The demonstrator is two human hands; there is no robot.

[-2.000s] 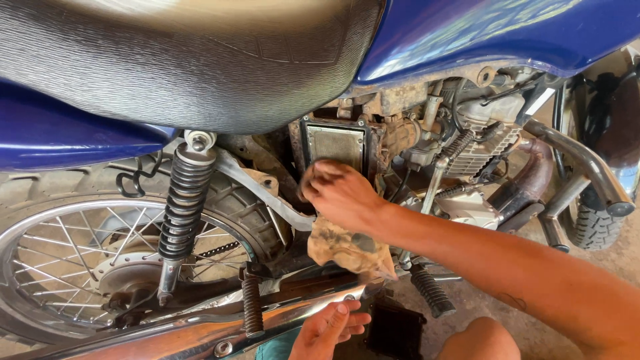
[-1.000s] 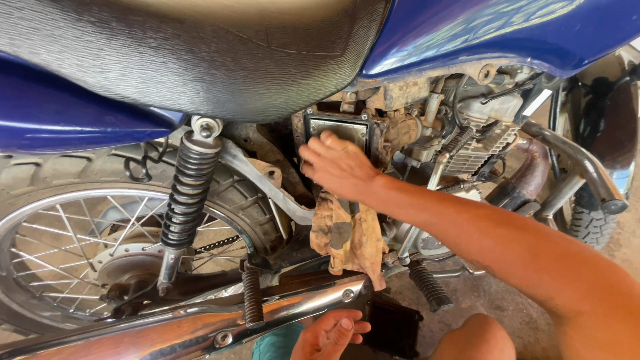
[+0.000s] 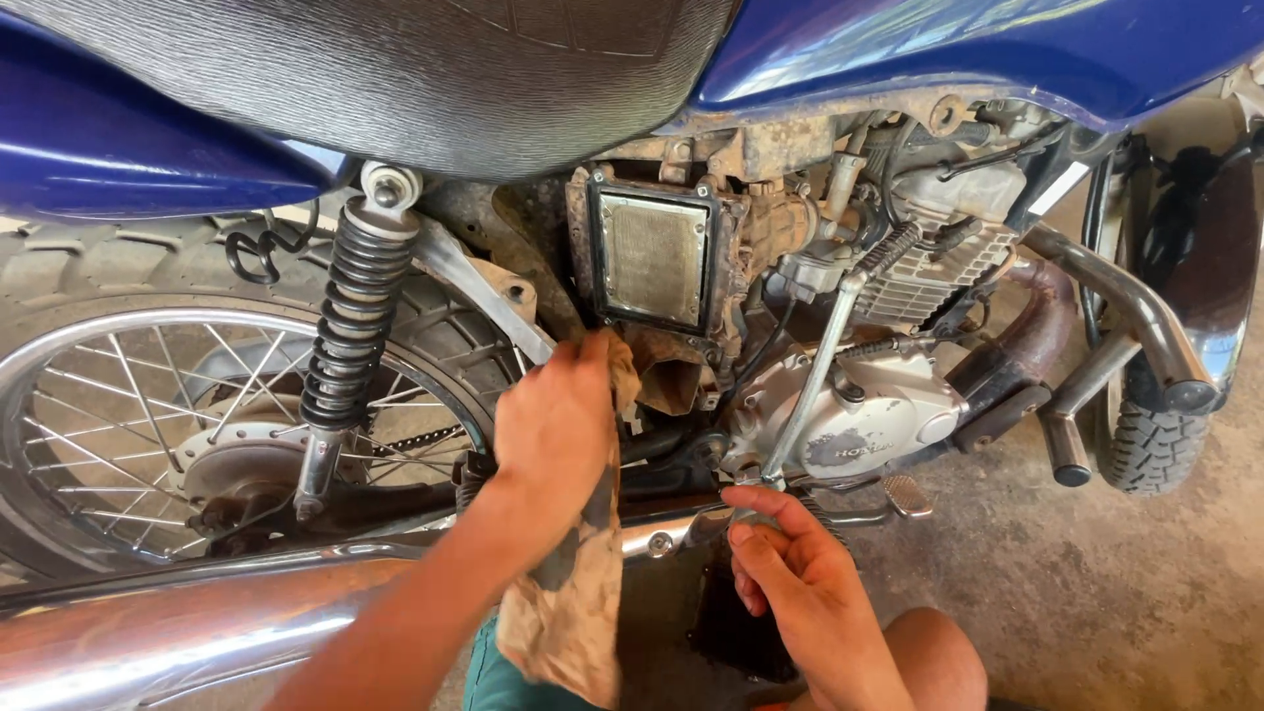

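Note:
My left hand [image 3: 558,425] grips a stained, light brown cloth [image 3: 568,632], just below and left of the open airbox of a motorcycle. The cloth hangs down over the exhaust, and its upper end sticks out beside my fingers. Inside the airbox frame [image 3: 706,267] sits a rectangular air filter element [image 3: 652,252] with a metal rim. A brown hollow duct [image 3: 670,383] opens below it. My right hand [image 3: 790,558] is held below the engine cover, fingers partly bent and apart, with nothing visible in it.
Left of the airbox are a shock absorber [image 3: 360,316] and the spoked rear wheel [image 3: 128,425]. The chrome exhaust [image 3: 197,612] crosses low in front. The silver engine cover [image 3: 859,415], footbrake pedal [image 3: 907,497] and crash bar [image 3: 1136,286] are at the right. A dark object [image 3: 741,622] lies on the floor.
The cloth was in my right hand near the airbox; now my left hand has it. My right hand has drawn back down from the filter, and my left hand has moved up toward the airbox.

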